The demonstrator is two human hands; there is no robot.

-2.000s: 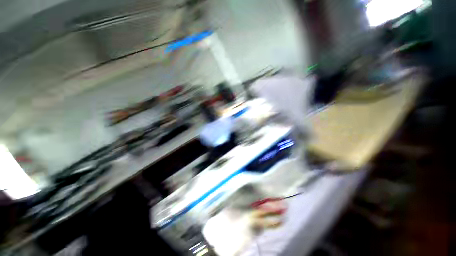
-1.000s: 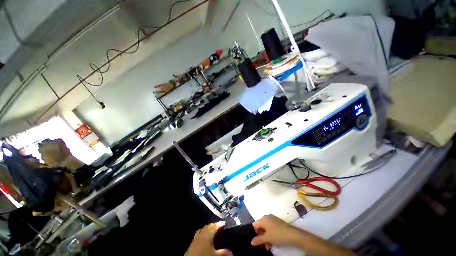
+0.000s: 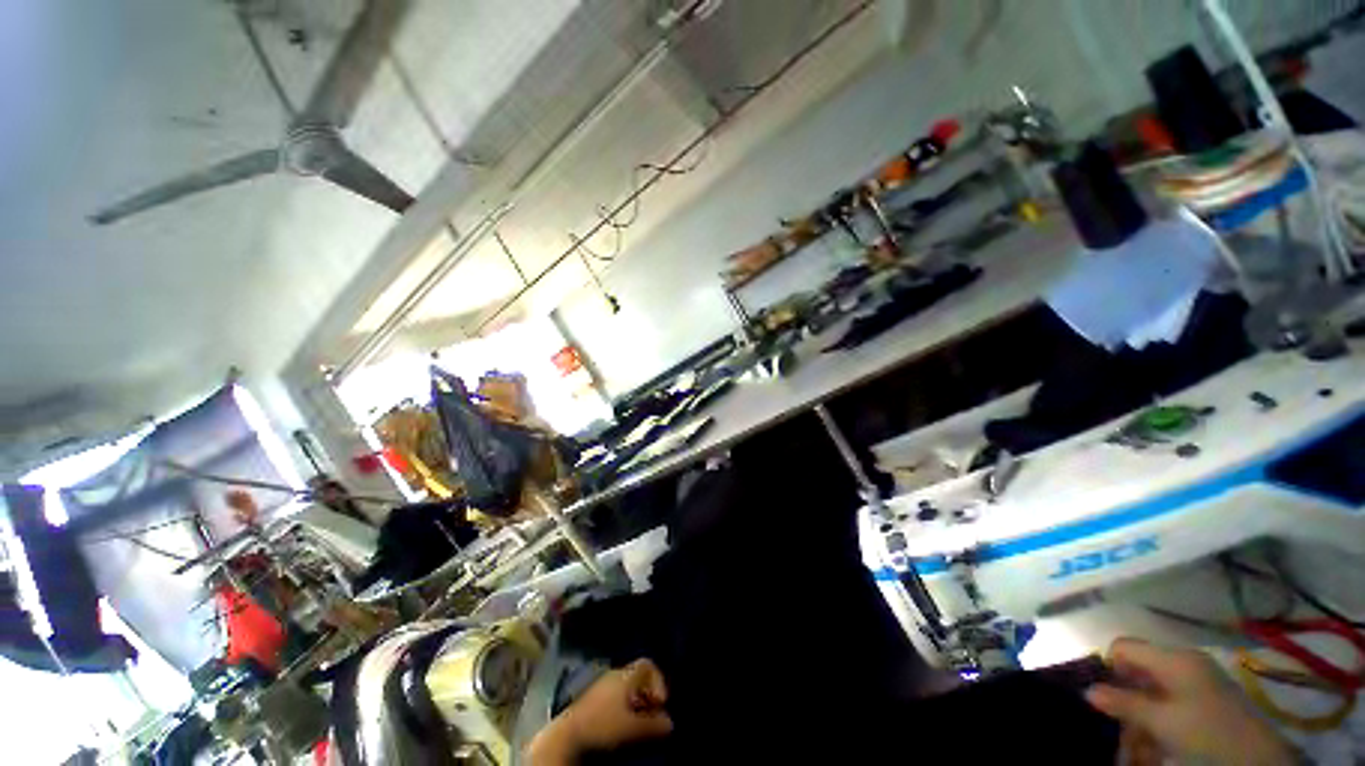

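Observation:
Black fabric [image 3: 794, 599] lies as a large dark mass left of and in front of the needle area of the white JACK sewing machine [image 3: 1108, 554]. My left hand [image 3: 606, 711] is at the lower edge, closed on the fabric's left part. My right hand [image 3: 1183, 703] pinches the fabric's right end, in front of the machine arm. The presser foot area [image 3: 973, 647] is just above the fabric; whether the fabric lies under the foot cannot be told.
Scissors [image 3: 1317, 659] with red and yellow handles lie under the machine arm at the right. Black thread cones [image 3: 1097, 198] stand behind the machine. A long table [image 3: 838, 367] with dark pieces runs behind. Another machine [image 3: 487, 673] is at the lower left.
The view has swung left, so the machine sits further right. My hands have moved apart, from close together before the needle to wide apart, with the black fabric spread between them.

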